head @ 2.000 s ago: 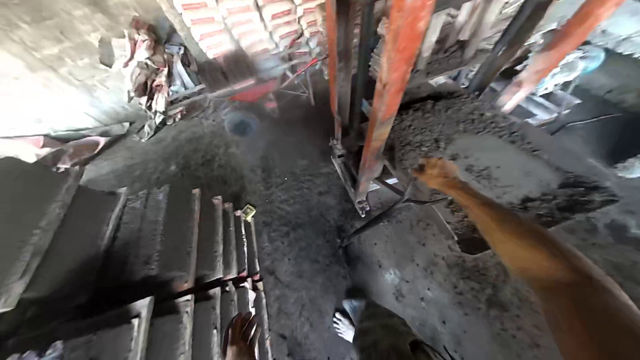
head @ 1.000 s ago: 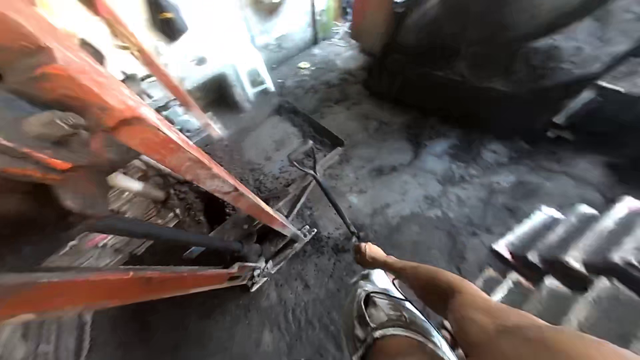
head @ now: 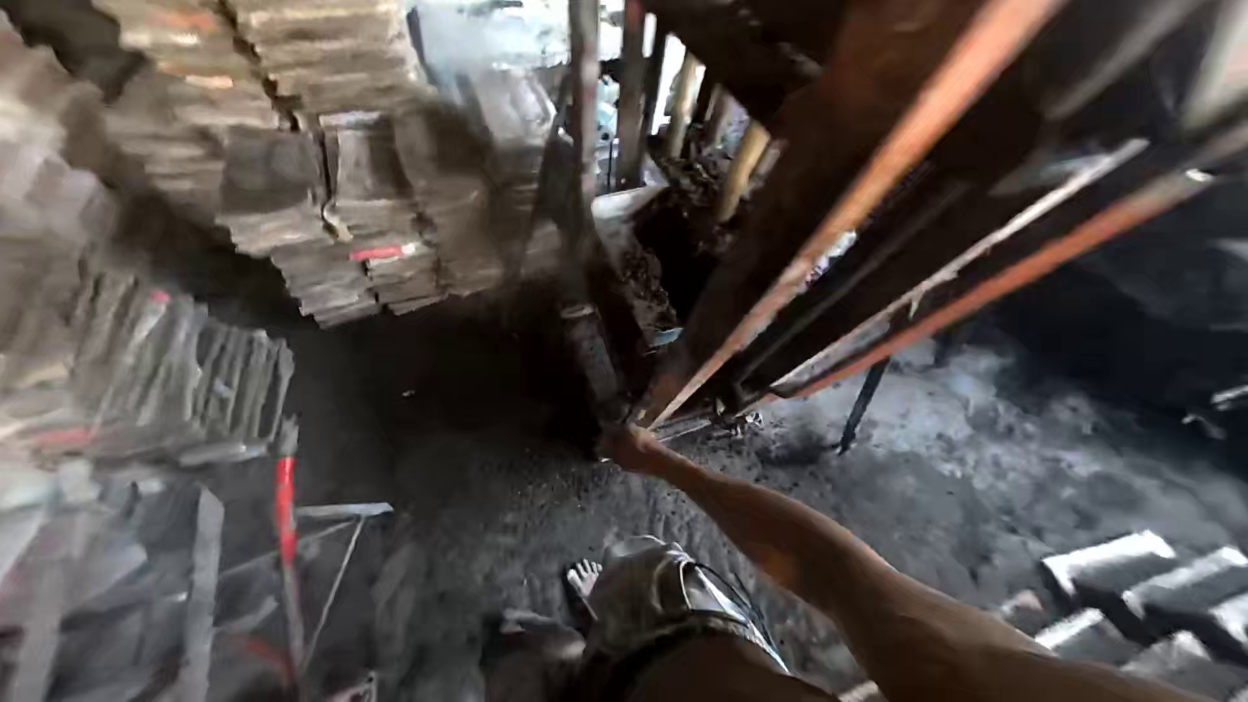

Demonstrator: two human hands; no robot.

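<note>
My right hand [head: 629, 447] reaches down and forward to the base of an orange-painted metal frame [head: 877, 185], beside a dark cylindrical part [head: 592, 356]. Its fingers are blurred and in shadow, so whether they grip the frame or another thing is unclear. A dark rod [head: 863, 405] stands or leans to the right of the frame's lower end. Below the hand are my bent knee in shorts and a bare foot [head: 585, 577] on the dark, dusty floor. My left hand is out of view.
Stacks of flat grey pieces [head: 331, 195] rise at the upper left, with a leaning row of thin slabs [head: 185, 361] below. A red metal bar [head: 286, 507] and pale struts are at the lower left. Grey blocks [head: 1111, 565] sit at the lower right.
The view has swung strongly. A second ago my right hand was on a long-handled tool with a D-shaped grip; now it is at the base of the orange frame.
</note>
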